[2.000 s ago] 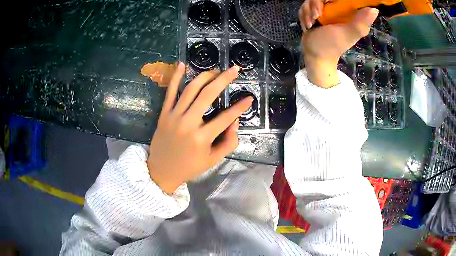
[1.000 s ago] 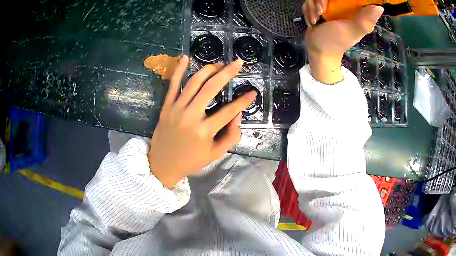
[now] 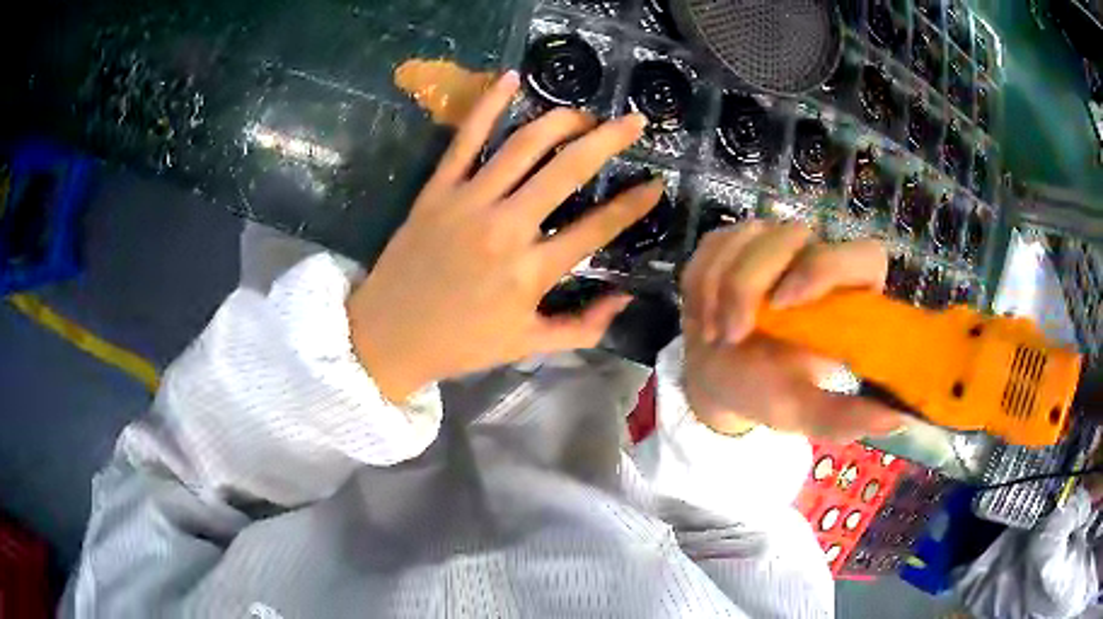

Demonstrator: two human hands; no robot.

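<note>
My right hand (image 3: 780, 327) is closed around an orange electric screwdriver (image 3: 931, 360) near the tray's front edge. The tool's rear end points right and its tip is hidden by my fingers. My left hand (image 3: 484, 248) lies over the near left part of the clear tray (image 3: 714, 181), fingers spread. Whether it holds anything cannot be seen. Round black parts (image 3: 659, 93) sit in the tray's square pockets. Some pockets are hidden under my hands. A dark mesh-faced disc (image 3: 774, 36) lies on top of the tray.
A flat orange-tan piece (image 3: 445, 90) lies on the dark green bench mat (image 3: 302, 73), left of the tray. A red tray with pale round spots (image 3: 847, 484) is below the bench edge at right. A blue crate (image 3: 46, 224) stands on the floor at left.
My right hand has come down from the mesh disc to the tray's front edge with the screwdriver. The view has turned and shifted. My left hand stays over the same tray area.
</note>
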